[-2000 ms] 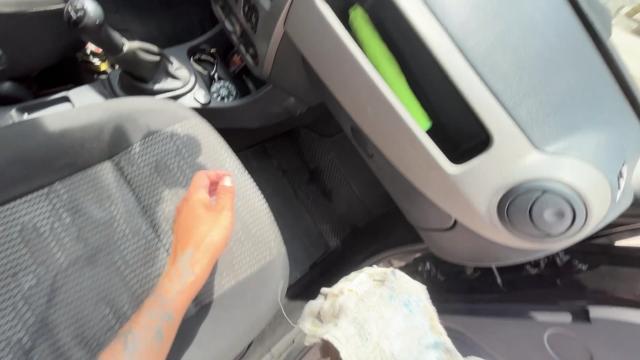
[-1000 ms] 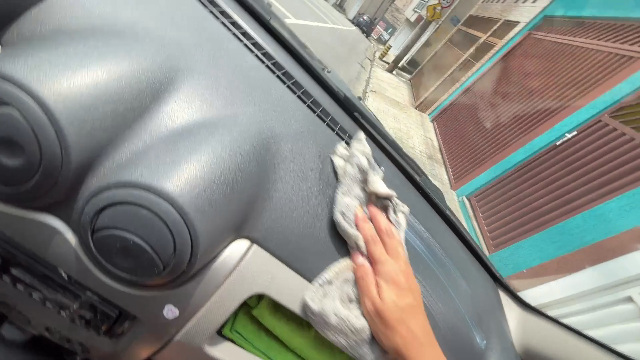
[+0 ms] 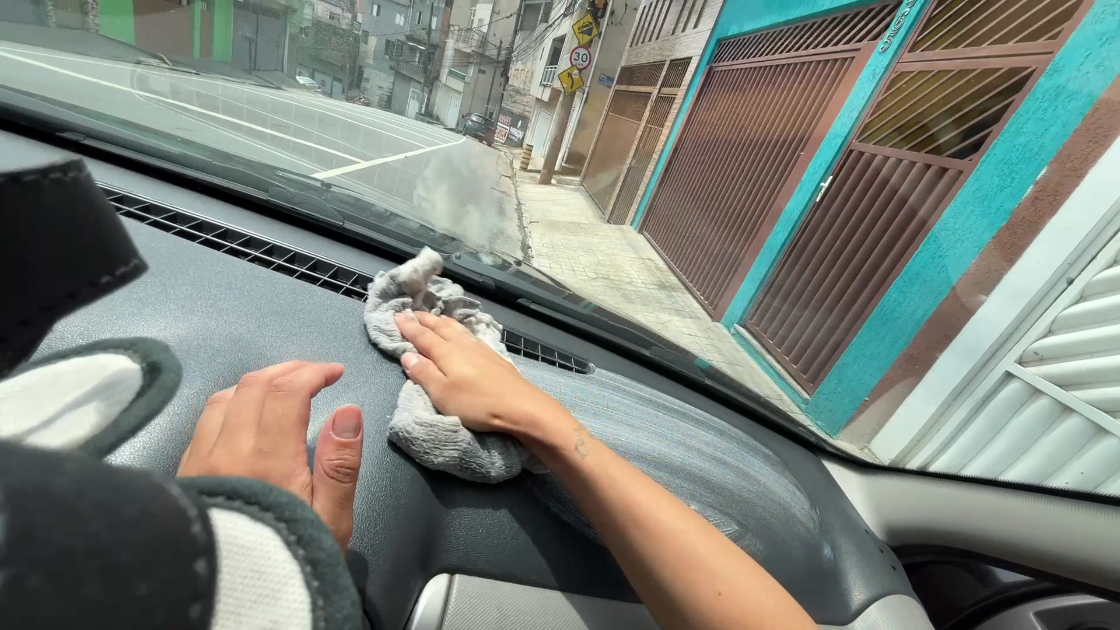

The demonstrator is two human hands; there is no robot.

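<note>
My right hand (image 3: 464, 372) lies on a crumpled grey cloth (image 3: 455, 451), pressing it against the dark car dashboard (image 3: 236, 306) by the base of the windshield. The cloth covers part of the defroster vent grille (image 3: 249, 247). To the left, my left hand (image 3: 271, 437) is held over the dashboard with its thumb apart from its curled fingers and nothing seen in it. Pale streaks (image 3: 665, 437) mark the dashboard's right part, beyond my right forearm.
Black straps with white and dark green edging (image 3: 262, 560) block the lower left of the view. The windshield's lower edge (image 3: 700, 363) slants down to the pale side pillar (image 3: 980, 507). A light grey trim panel (image 3: 525, 604) is at the bottom.
The view has swung up from the seat to the dashboard and windshield. Since one second ago, the cloth under my right hand has moved left onto the vent grille, and my left hand has come into view.
</note>
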